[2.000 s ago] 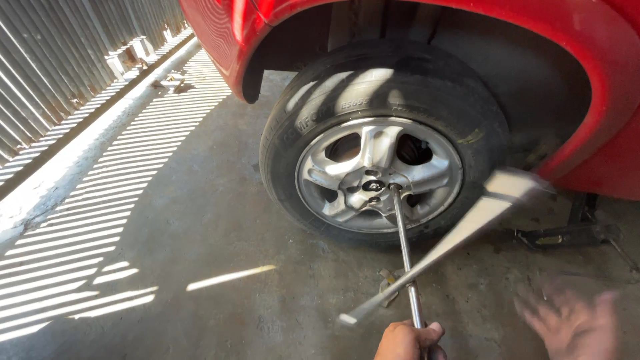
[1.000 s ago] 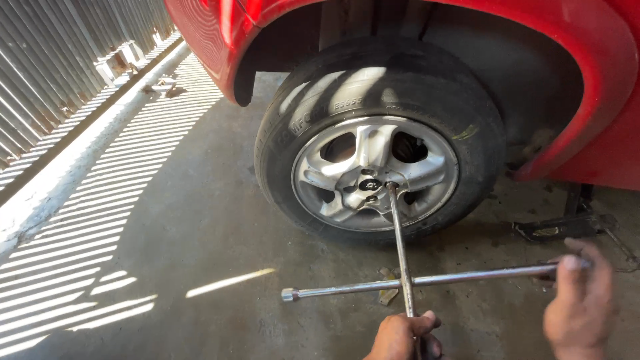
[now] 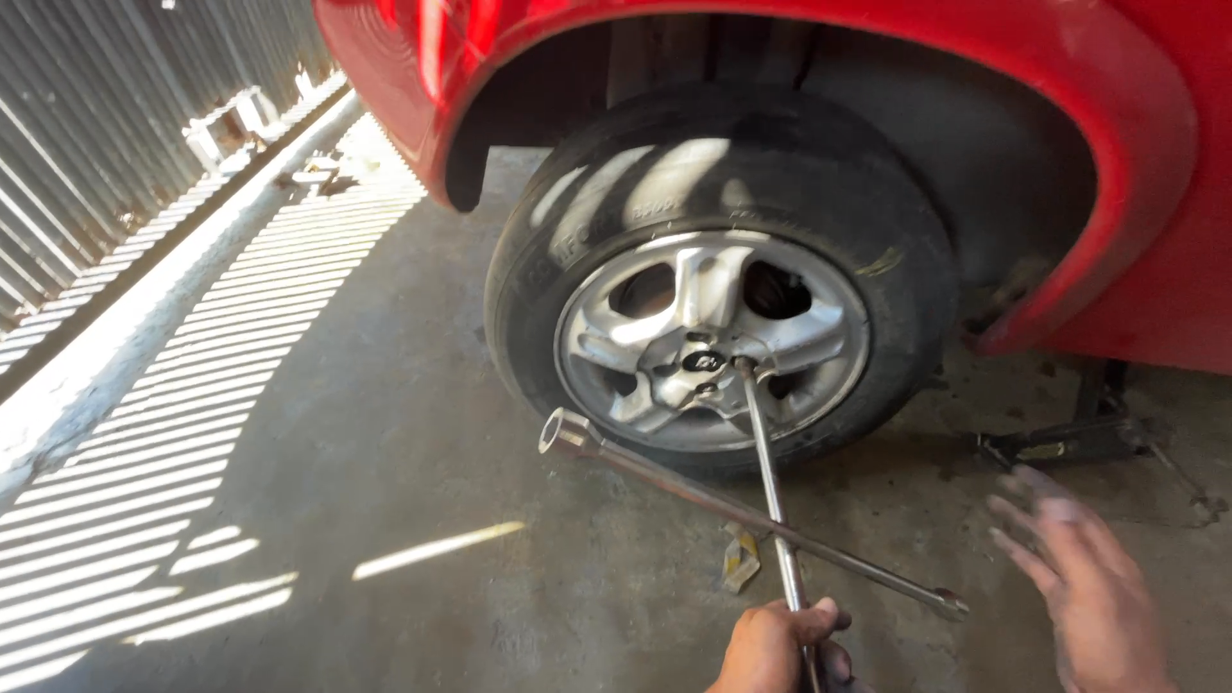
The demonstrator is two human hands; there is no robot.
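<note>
A four-way lug wrench (image 3: 770, 472) reaches from the bottom edge up to a lug hole of the silver alloy wheel (image 3: 707, 289), just right of its centre cap. My left hand (image 3: 784, 643) is closed around the wrench's near shaft. The cross bar runs slanted, with one socket end up at the left and the other down at the right. To the right, my right hand (image 3: 1083, 568) has its fingers apart and holds nothing; it is clear of the bar. Around the wheel sits a black tire (image 3: 866, 231), under the car's red fender.
The red car body (image 3: 1165, 192) overhangs the tire. At the right, a dark jack (image 3: 1068, 438) stands under the car. A small yellowish piece (image 3: 740, 558) lies on the concrete floor below the wrench. A corrugated metal gate (image 3: 96, 125) and a white curb (image 3: 144, 327) run along the left.
The wrench's cross bar has turned from nearly level to slanting down at the right. My right hand was at the bar's right end a second ago and is now apart from it.
</note>
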